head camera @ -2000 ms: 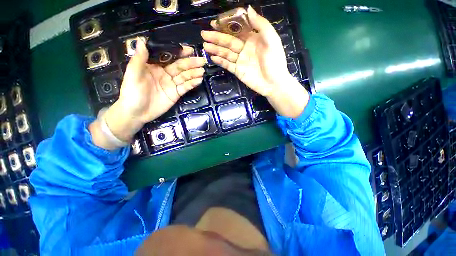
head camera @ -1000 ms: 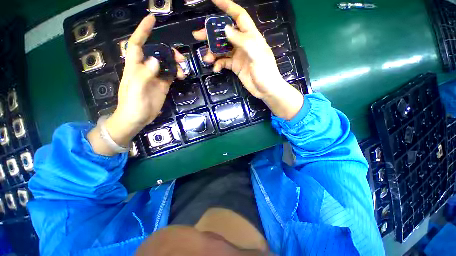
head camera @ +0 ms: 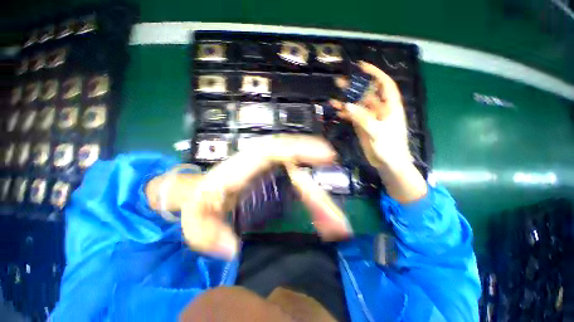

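Note:
My left hand (head camera: 217, 195) is raised close to the camera, large and blurred, with fingers spread to the right. A dark purple, blurred watch with pale lines on its face (head camera: 261, 198) shows against it; the exact grip is unclear. My right hand (head camera: 385, 126) holds a second watch (head camera: 359, 88) between its fingers over the right part of the tray, its dark face showing bluish lines. The black blister tray (head camera: 308, 83) lies in front of me. Several pockets hold watches with pale backs and round centres, such as the watch back (head camera: 211, 82). My left hand hides the tray's lower middle.
A side tray of pale-backed watches (head camera: 121, 75) lies at the left. Dark trays (head camera: 525, 251) are at the lower right. A blurred thin silvery stick (head camera: 493, 99) lies right of the main tray on the green bench (head camera: 478, 144). A white strip (head camera: 160, 33) runs behind the tray.
The view has shifted, showing more of the left tray and the white strip. My left hand has come off the tray toward the camera. My right hand still holds its watch, now tilted.

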